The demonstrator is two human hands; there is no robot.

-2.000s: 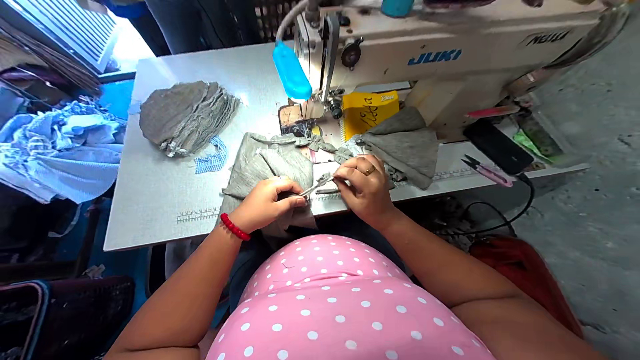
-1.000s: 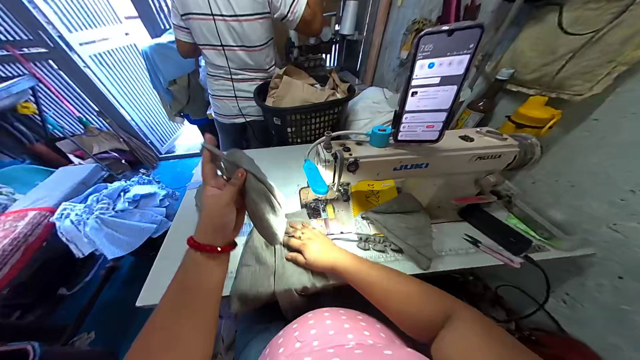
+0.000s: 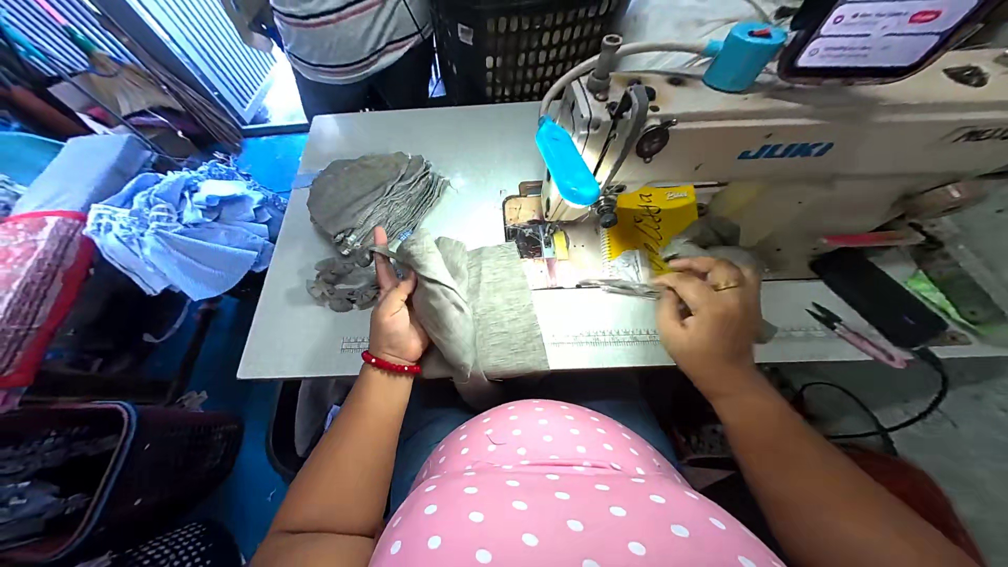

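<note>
My left hand (image 3: pixel 398 319), with a red bead bracelet at its wrist, holds the edge of a grey fabric piece (image 3: pixel 480 311) that lies partly folded over the table's front edge. My right hand (image 3: pixel 705 315), wearing a ring, grips small metal scissors or thread snips (image 3: pixel 626 288); the blur hides their exact kind. More grey fabric (image 3: pixel 709 232) lies behind the right hand. A stack of grey fabric pieces (image 3: pixel 370 193) rests at the left, with a smaller crumpled grey bundle (image 3: pixel 344 282) below it. The Juki sewing machine (image 3: pixel 756 142) stands behind, its needle area beside a yellow notebook (image 3: pixel 650 224).
Pink-handled pliers or cutters (image 3: pixel 862 335) and a black phone-like object (image 3: pixel 878 298) lie at the right. A phone (image 3: pixel 882 35) stands above the machine. Blue cloth (image 3: pixel 185 228) is piled at the left. A person in a striped shirt (image 3: pixel 354 35) stands beyond the table near a black basket (image 3: pixel 528 51).
My left hand has come down with the fabric it held raised. My right hand has left the fabric, moved right and taken up the metal tool. The view has tilted down.
</note>
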